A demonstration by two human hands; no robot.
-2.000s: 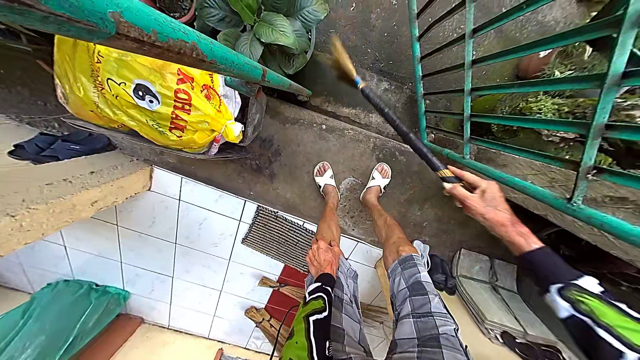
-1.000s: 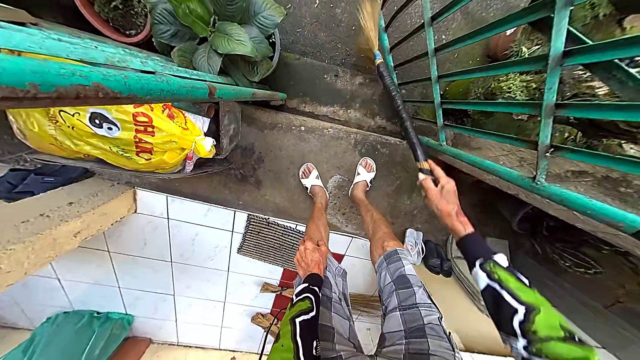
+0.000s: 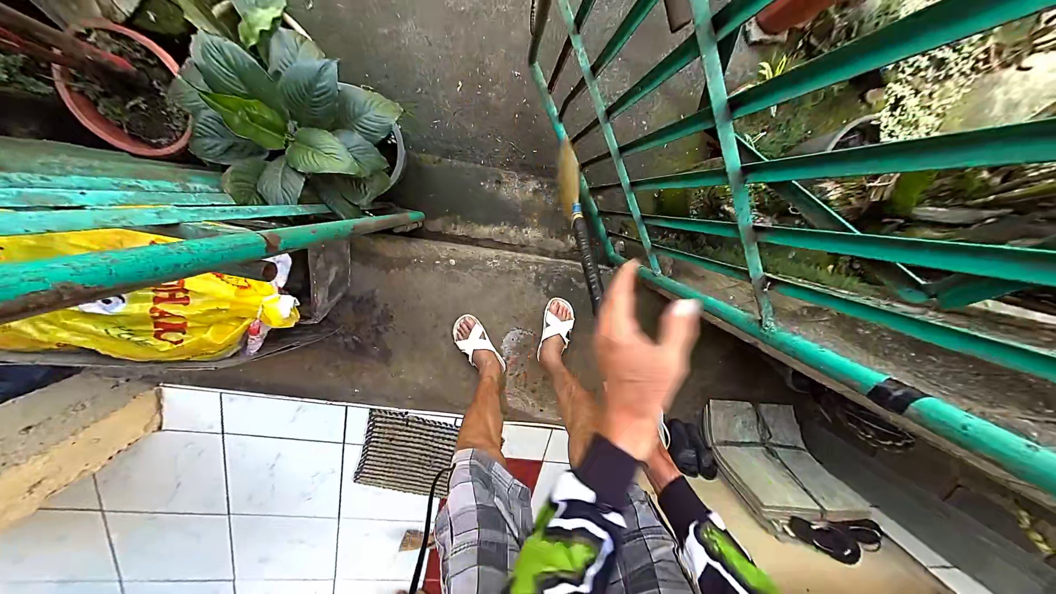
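My left hand (image 3: 642,355) is raised, slightly blurred, with its thumb and fingers apart and nothing seen between them. Just above and left of it, a brush-like broom (image 3: 586,256) with a black-wrapped handle and pale tan bristles points away beside the green railing. Its near end disappears behind my left hand. My right wrist (image 3: 658,467) shows below and behind the left hand; the right hand itself is hidden, so its grip on the handle cannot be seen.
A green metal railing (image 3: 850,375) runs along the right. At left are a green rail (image 3: 157,266), a yellow plastic bag (image 3: 165,318) and potted plants (image 3: 289,124). A concrete step edge (image 3: 487,241) lies ahead. Slippers (image 3: 825,536) and stacked flat material (image 3: 763,478) lie at lower right.
My left hand has risen from my thigh and moved right, across the right hand. Its fingers are now spread. The right hand, seen before on the broom handle, is now hidden.
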